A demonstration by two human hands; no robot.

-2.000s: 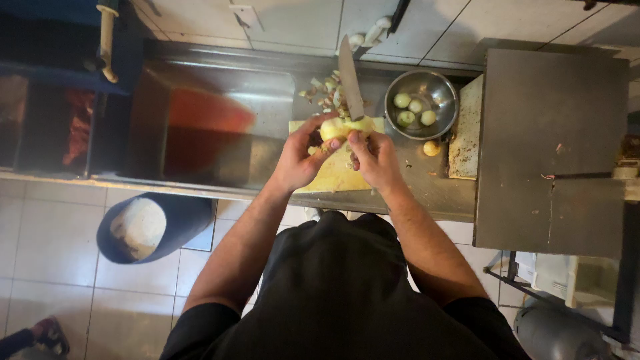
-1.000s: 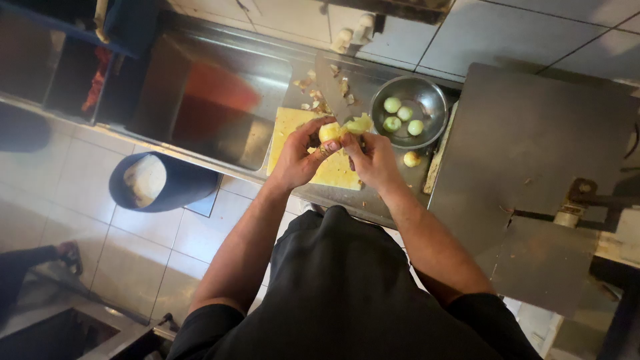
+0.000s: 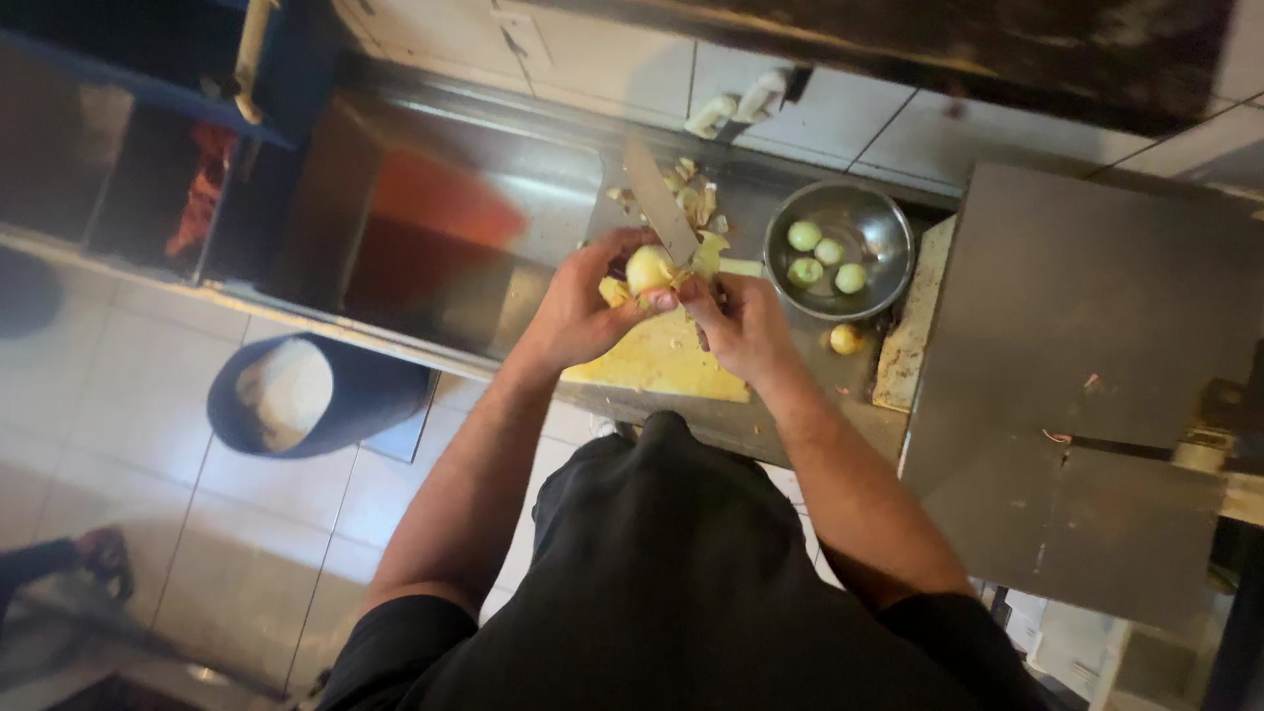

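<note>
My left hand [image 3: 585, 301] holds a partly peeled onion [image 3: 650, 269] above a yellow cutting board [image 3: 667, 360]. My right hand [image 3: 736, 321] grips a knife, its broad blade [image 3: 660, 197] pointing up and away; the handle is hidden in the fingers. Right thumb and fingers touch loose skin at the onion's right side. Onion peelings [image 3: 696, 202] lie behind the board. A steel bowl [image 3: 894, 242] right of the board holds several peeled onions [image 3: 805, 235]. An unpeeled small onion [image 3: 845, 340] rests on the counter in front of the bowl.
A steel sink [image 3: 553, 173] with reddish liquid is at left, beside dark containers, one with red contents [image 3: 202, 188]. A dark bin [image 3: 385, 395] with pale contents stands on the tiled floor. A metal surface [image 3: 1076, 326] lies at right. Another person's hand [image 3: 104, 553] shows at lower left.
The knife blade, not plainly visible one second ago, shows again above my hands. The other person's hand has come into view at lower left. The view has turned somewhat.
</note>
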